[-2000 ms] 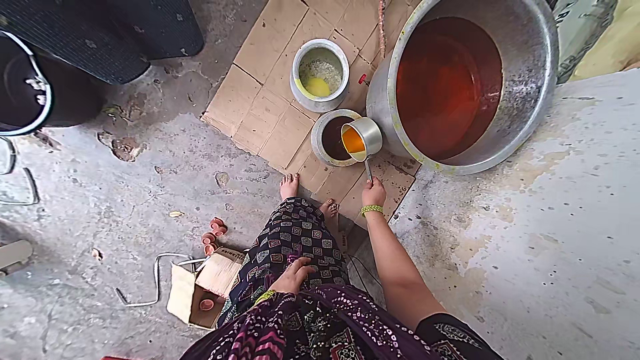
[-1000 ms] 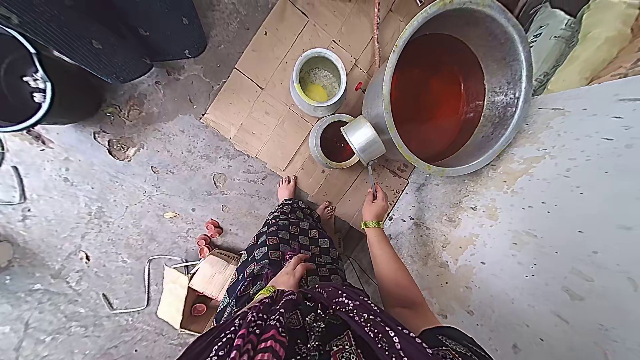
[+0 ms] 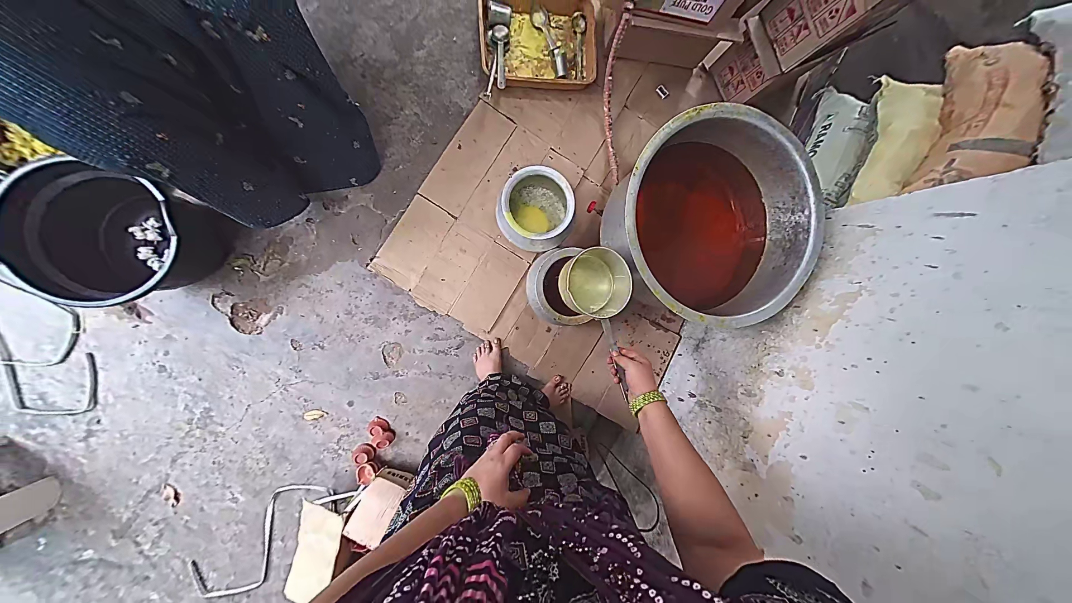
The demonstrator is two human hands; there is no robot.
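Observation:
My right hand (image 3: pixel 635 373) grips the long handle of a metal ladle (image 3: pixel 596 283). The ladle's cup, its pale inside facing up, is over the right part of a small metal pot (image 3: pixel 540 289) that holds dark liquid. Right of it stands a large metal pot (image 3: pixel 796 226) with orange-red liquid (image 3: pixel 702 222). A second small metal pot (image 3: pixel 512 230), with a yellow patch and pale matter inside, sits just behind the first. My left hand (image 3: pixel 500 471) rests on the patterned cloth over my thigh, fingers loosely spread, holding nothing.
Flattened cardboard (image 3: pixel 452 251) lies under the pots. A tray (image 3: pixel 536 82) with spoons stands behind, and filled sacks (image 3: pixel 976 117) lean at the back right. A black bucket (image 3: pixel 63 289) and dark draped fabric (image 3: pixel 251 100) are at left. Small clay cups (image 3: pixel 364 454) lie near an open carton (image 3: pixel 316 544).
The ladle has turned: two seconds ago it was tipped with orange liquid in its cup over the small pot; now its pale inside faces up. The left hand has stayed on the thigh.

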